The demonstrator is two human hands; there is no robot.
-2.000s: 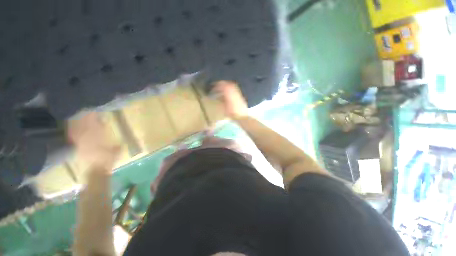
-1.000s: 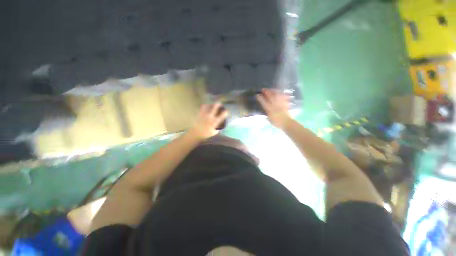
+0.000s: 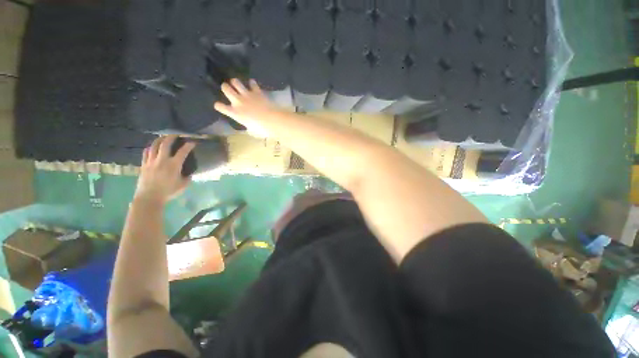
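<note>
Dark grey housings (image 3: 392,42) stand in packed rows on the pallet load, rounded ends up with star-shaped gaps. My left hand (image 3: 165,168) is at the front edge, fingers curled over the end of a front-row housing (image 3: 209,155). My right hand (image 3: 245,108) reaches across to the left, fingers spread over the housings beside a dark recess (image 3: 228,61). Whether its fingertips touch a housing is unclear. Brown printed cardboard (image 3: 259,155) shows along the front where the front row is absent.
Clear stretch wrap (image 3: 550,105) hangs at the load's right end. Behind my left arm are a stool (image 3: 196,257), blue bags (image 3: 66,308) and an open carton (image 3: 45,255). More cartons (image 3: 571,259) stand on the right. A dark bar (image 3: 602,79) lies beyond the wrap.
The view has shifted left along the load. Both hands have left the front right end; my left hand is now at the front-left housing and my right hand reaches farther in over the rows.
</note>
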